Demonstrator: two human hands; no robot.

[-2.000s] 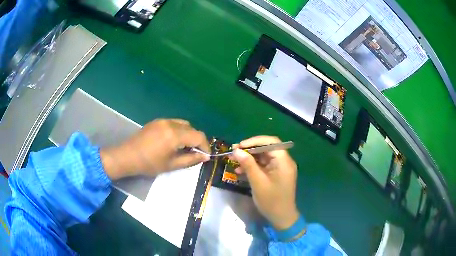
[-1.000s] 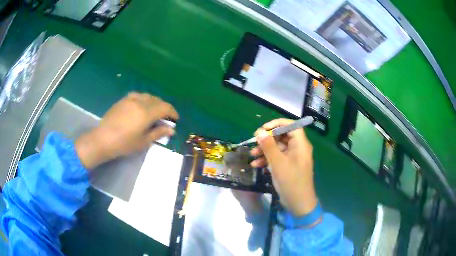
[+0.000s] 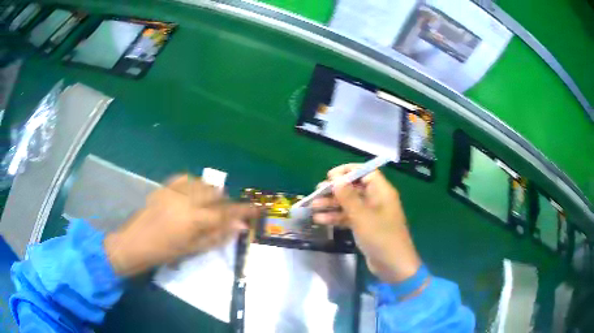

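Note:
The open tablet unit [image 3: 293, 279] lies in front of me, its circuit board end [image 3: 286, 221] farthest from me. My right hand [image 3: 371, 221] holds the tweezers [image 3: 345, 182] like a pen, tips down at the yellow and orange strips on the board. My left hand [image 3: 182, 224] is blurred, its fingers reaching over the board's left corner; whether it holds anything cannot be told. A small white square [image 3: 214, 177] shows just beyond my left hand. A white liner sheet [image 3: 202, 286] and a grey adhesive sheet [image 3: 114, 195] lie partly under my left hand and left of the unit.
Another tablet unit [image 3: 368, 120] lies beyond my right hand. More units lie at the right [image 3: 488, 182] and upper left [image 3: 120, 45]. Grey sheet strips [image 3: 58, 156] with a crumpled clear bag [image 3: 36, 133] are at left. White curved strips [image 3: 518, 296] are at lower right. Instruction sheets hang on the green panel.
My left hand has moved from the left back over the board's left corner. The white square now lies beyond it. The tweezer tips remain at the board. The view has shifted.

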